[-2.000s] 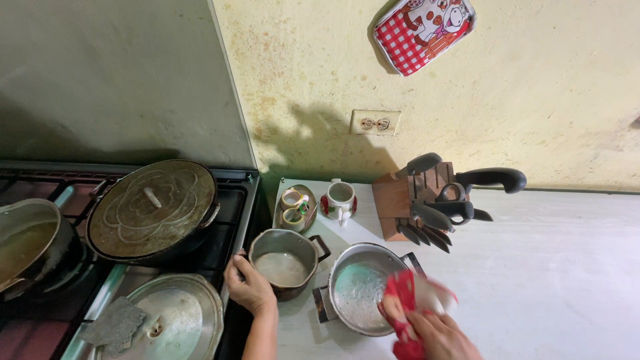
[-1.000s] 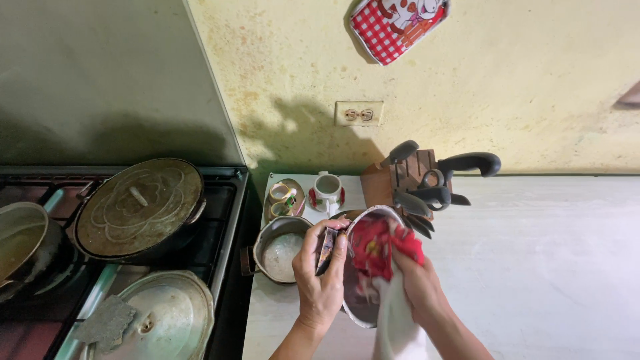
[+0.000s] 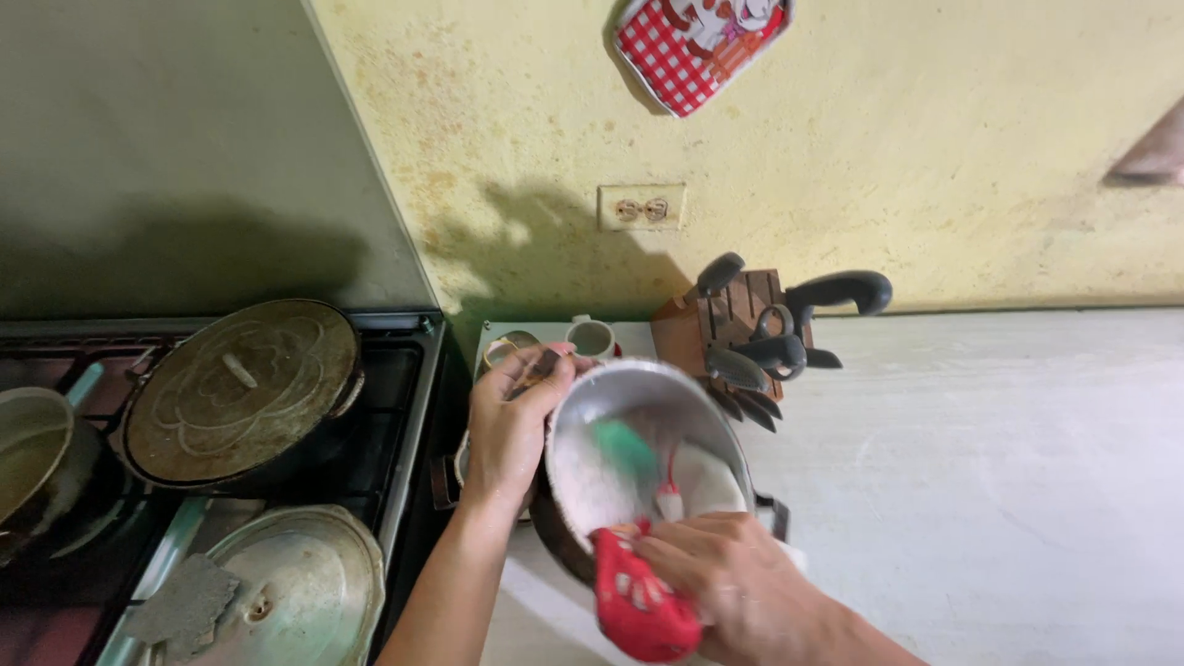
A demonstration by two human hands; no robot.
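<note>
My left hand (image 3: pixel 518 416) grips the side handle of an aluminum pot (image 3: pixel 592 481), which is tilted with its mouth toward me above the white counter. A red and white cloth (image 3: pixel 638 592) is bunched in my right hand (image 3: pixel 731 573) at the pot's lower rim, and a white part of it lies inside the pot. The pot's other handle juts out at the right. Behind my left forearm, a smaller pot (image 3: pixel 462 460) is mostly hidden.
A white mug (image 3: pixel 590 338) and a wooden knife block (image 3: pixel 684 333) with knives and scissors stand by the wall. On the stove at left are a large lidded pot (image 3: pixel 240 398), an open pot (image 3: pixel 32 453) and a metal lid (image 3: pixel 305 592). The white counter (image 3: pixel 971 462) extends right.
My left hand has gone from the smaller pot to the larger one, which stood on the counter and is now lifted and tilted. The cloth has moved from inside the pot to its lower rim.
</note>
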